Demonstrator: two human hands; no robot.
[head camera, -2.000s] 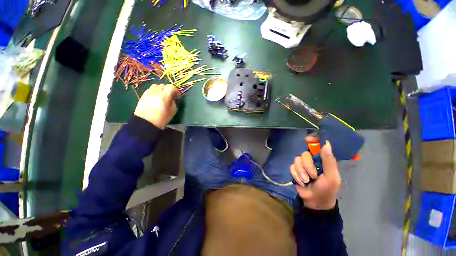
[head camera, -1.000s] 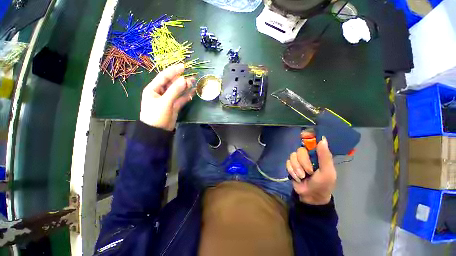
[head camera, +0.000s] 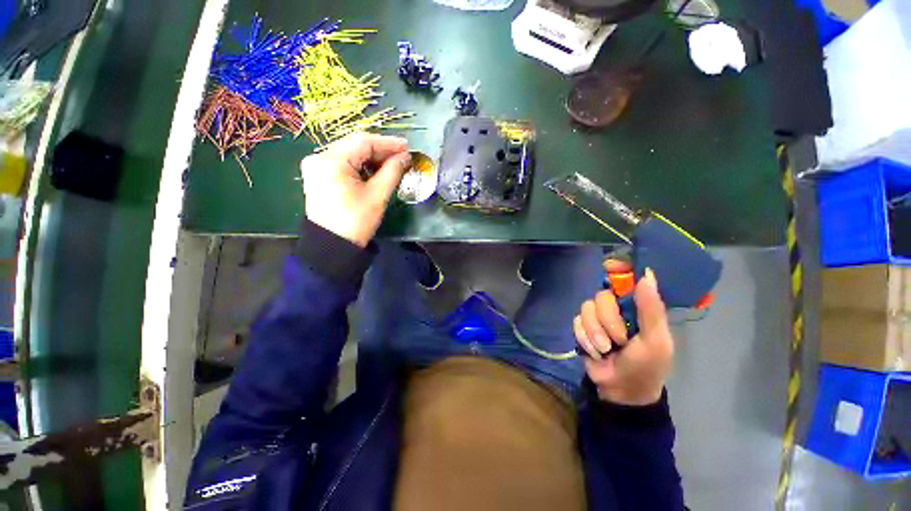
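My left hand (head camera: 350, 185) is at the flux tin (head camera: 417, 182), thumb and forefinger pinched at its rim; a thin yellow lead wire seems to be between the fingertips, mostly hidden. The dark soldering fixture (head camera: 484, 175) lies just right of the tin, with small parts on it. My right hand (head camera: 629, 344) grips the soldering gun (head camera: 674, 261) at the front bench edge, its metal nose pointing up and left, apart from the fixture. Yellow lead wires (head camera: 335, 90), blue lead wires (head camera: 255, 65) and brown-red lead wires (head camera: 235, 122) lie piled at left.
Small black components (head camera: 417, 68) lie behind the fixture, with another small group (head camera: 465, 99) nearer. A white base (head camera: 559, 38), a round brown dish (head camera: 596, 100) and crumpled white tissue (head camera: 716, 47) are at the back right. Blue bins (head camera: 859, 215) stand at far right.
My left hand has moved right from the wire pile to the flux tin, fingertips now pinched there. The soldering gun has stayed nearly in place in my right hand.
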